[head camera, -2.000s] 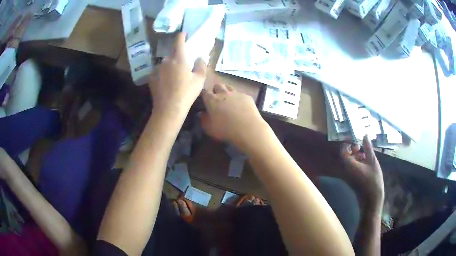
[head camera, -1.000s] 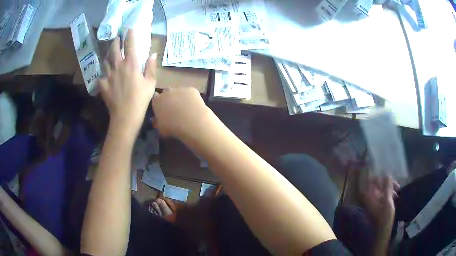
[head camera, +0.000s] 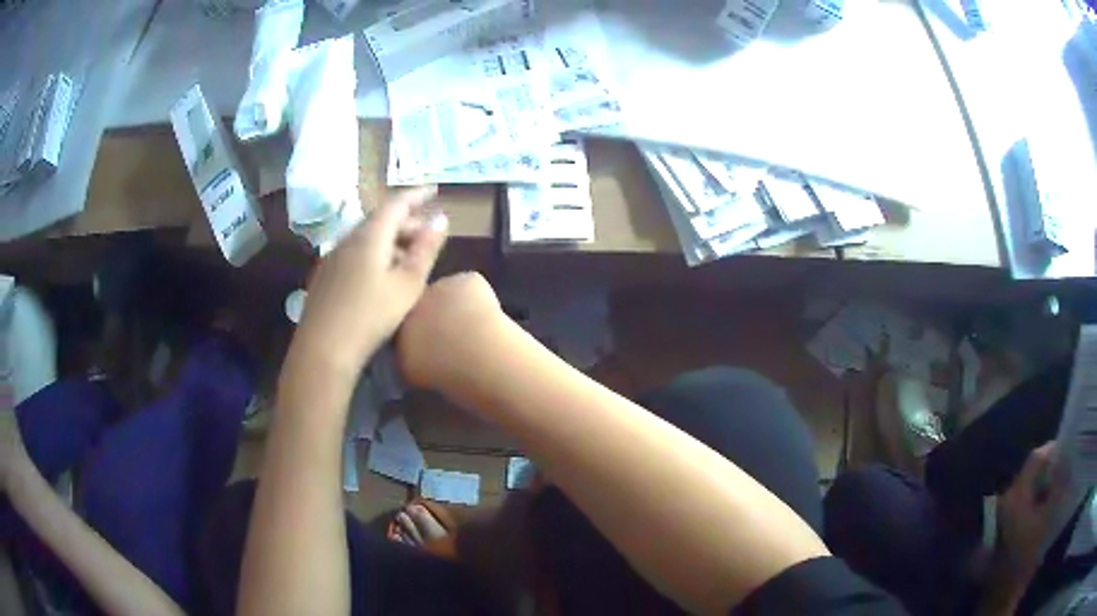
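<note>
My left hand (head camera: 361, 283) is just below the table edge, fingers partly bent and a little apart, with nothing seen in them. My right hand (head camera: 451, 325) is curled beside it; its fingers are hidden, so I cannot tell if it holds anything. A white wrapped product (head camera: 322, 138) lies above my left hand, its end at the table edge. Another wrapped product (head camera: 271, 72) lies behind it. A long narrow printed carton (head camera: 219, 187) lies to their left. Printed leaflets (head camera: 463, 120) lie right of the products, with a small printed stack (head camera: 550, 205) at the edge.
Flat cartons (head camera: 722, 205) are fanned at the table edge to the right. A carton (head camera: 1031, 199) stands far right; other cartons (head camera: 48, 126) lie far left. A round white thing (head camera: 296, 306) shows below the edge. Neighbouring people's arms show at both sides. Pale pieces (head camera: 450, 486) lie below.
My left hand has come off the wrapped products and moved down towards me, beside my right hand. The products now lie uncovered. The neighbour's hand at right has moved further right.
</note>
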